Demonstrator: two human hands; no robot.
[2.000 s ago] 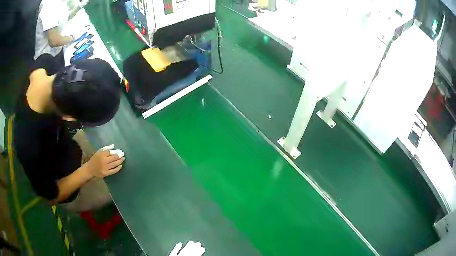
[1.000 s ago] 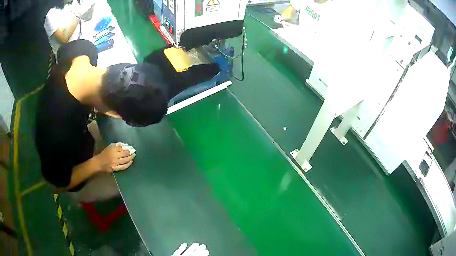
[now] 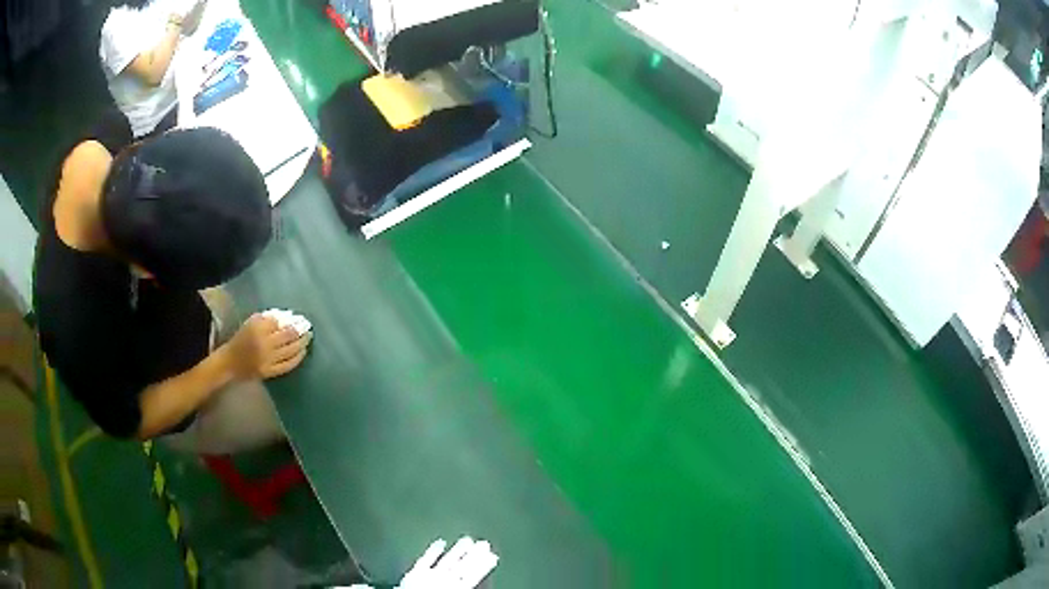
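Observation:
My right hand (image 3: 451, 565), in a white glove, is at the bottom edge over the dull green work surface (image 3: 397, 443). Its fingers are a little apart and no object shows in it; the palm is cut off by the picture's edge. A small white sliver (image 3: 351, 586) left of it at the bottom edge looks like part of my left glove; its fingers and any hold are out of the picture. The bright green conveyor belt (image 3: 575, 391) runs beyond the work surface, and no phone shows on it.
A neighbouring worker in black (image 3: 98, 334) sits at left, a hand resting on the surface edge near white material. Blue units (image 3: 224, 81) lie on a white table at upper left. A machine with a black cover (image 3: 403, 150) spans the belt's far end. White cabinets (image 3: 794, 127) stand right.
The view has shifted. The neighbour's head has moved left and down from over the belt's end. My right hand shows slightly more, and a white sliver has appeared left of it.

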